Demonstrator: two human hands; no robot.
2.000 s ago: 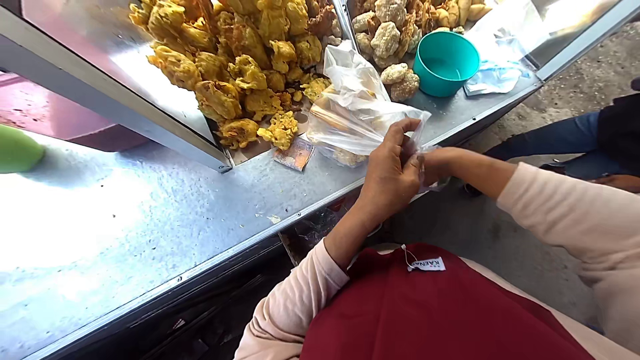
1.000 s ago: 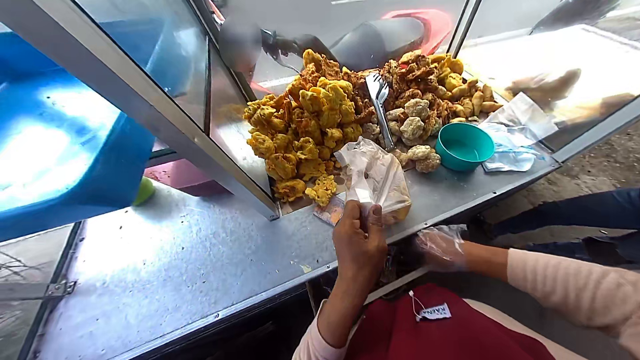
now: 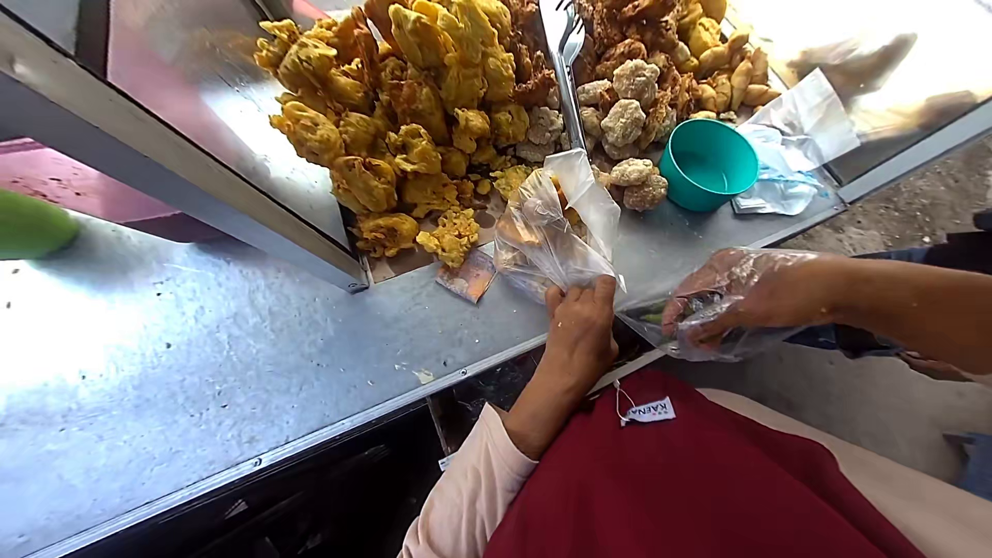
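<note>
My left hand (image 3: 581,329) grips the near edge of a clear plastic bag (image 3: 535,232) at the counter's edge; yellow fried pieces show inside it. My right hand (image 3: 736,302) is inside another thin clear plastic bag (image 3: 697,353), its fingers bent around something small and green, possibly chillies. Behind the held bag rises a pile of yellow battered fritters (image 3: 418,101), with paler crusted fritters (image 3: 624,120) to the right. Metal tongs (image 3: 570,70) lie across the food between them. A banknote (image 3: 468,275) lies just left of the held bag.
A teal plastic cup (image 3: 707,164) stands right of the fritters, beside white plastic bags (image 3: 783,174). A slanting metal frame post (image 3: 194,163) rises at the left from the metal counter (image 3: 232,349). A green object (image 3: 31,225) is at the far left. A person's dark-clothed leg (image 3: 837,337) shows at the right.
My right hand, close to my left two seconds ago, has moved apart to the right and is now inside a clear plastic bag. My left hand still holds the food bag.
</note>
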